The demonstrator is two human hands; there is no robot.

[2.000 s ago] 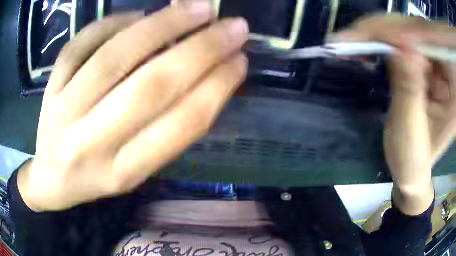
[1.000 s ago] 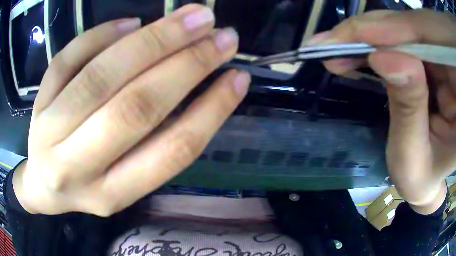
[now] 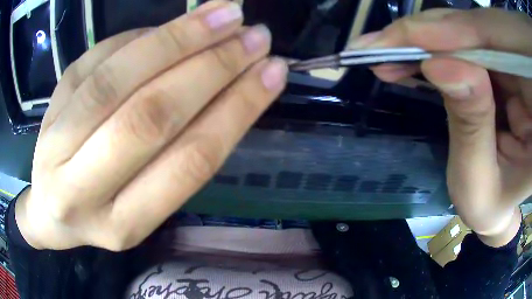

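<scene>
My right hand holds the tweezers nearly level, tips pointing left. The tips meet the fingertips of my left hand over the lower edge of a phone housing with a pale rim. My left hand's back faces up and its fingers are bent; whether it grips anything is hidden. No adhesive strip can be made out at the tips. More housings with pale rims, one at the far left, lie in the glossy black tray.
A greyish liner sheet with a row of dark bars lies at the tray's near side, on the dark green bench. The wearer's dark sleeves and patterned top are at the bottom. A cardboard box stands at lower right.
The tweezers have moved slightly left and up, against my left fingertips. The dark strip seen between tips and fingers a second ago is no longer distinct. My left fingers have shifted slightly.
</scene>
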